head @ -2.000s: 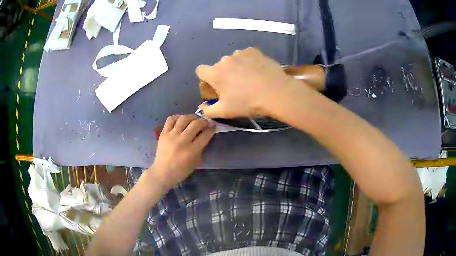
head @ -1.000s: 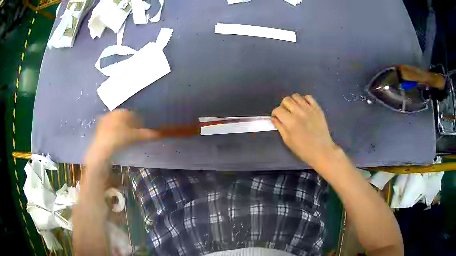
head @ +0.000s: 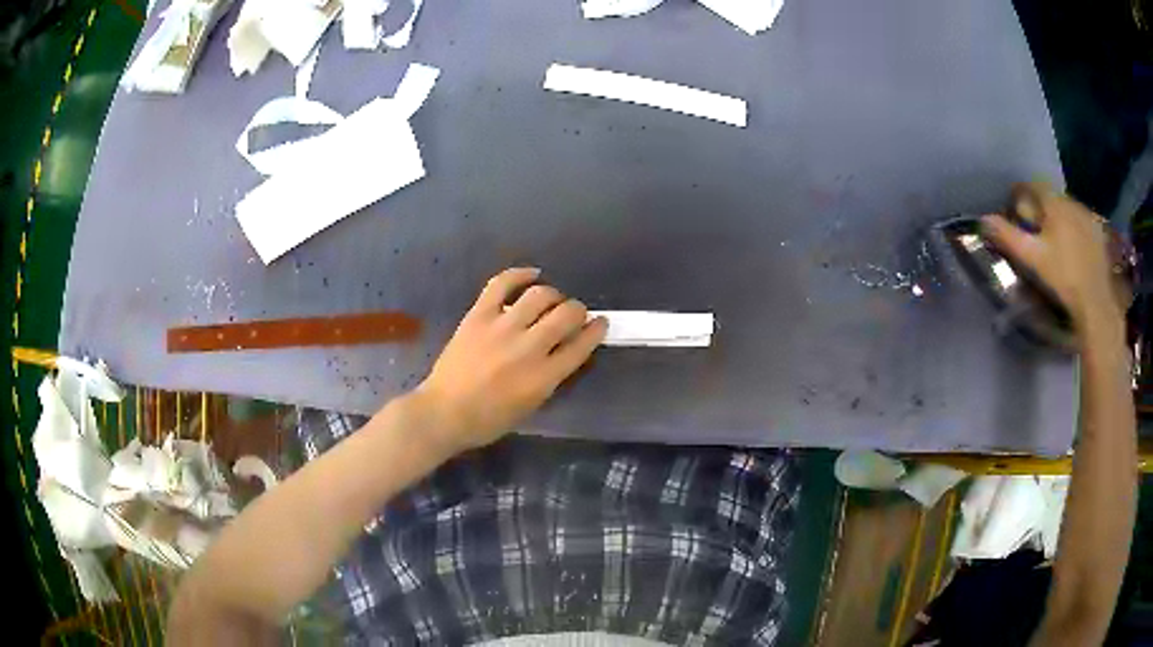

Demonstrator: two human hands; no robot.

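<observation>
A narrow folded white fabric strip (head: 664,329) lies on the padded ironing table in front of me. My left hand (head: 518,348) rests on its left end, fingertips pressing it down; that end is hidden. My right hand (head: 1062,253) is at the table's right side, around the handle of the dark shiny iron (head: 1005,281), slightly blurred. The red-brown strip template (head: 293,332) lies flat to the left of my left hand, with nothing on it. A second pressed white strip (head: 645,95) lies alone farther back.
A stack of white pieces (head: 335,177) with looped strips lies at the left. White bundles (head: 272,32) are at the far left, other white pieces (head: 746,10) at the far edge. Crumpled fabric (head: 82,442) hangs below the table at left; more (head: 1005,512) at right.
The template has come out of the white piece and been let go at the left. My left hand has moved onto the piece. My right hand has left it and taken hold of the iron.
</observation>
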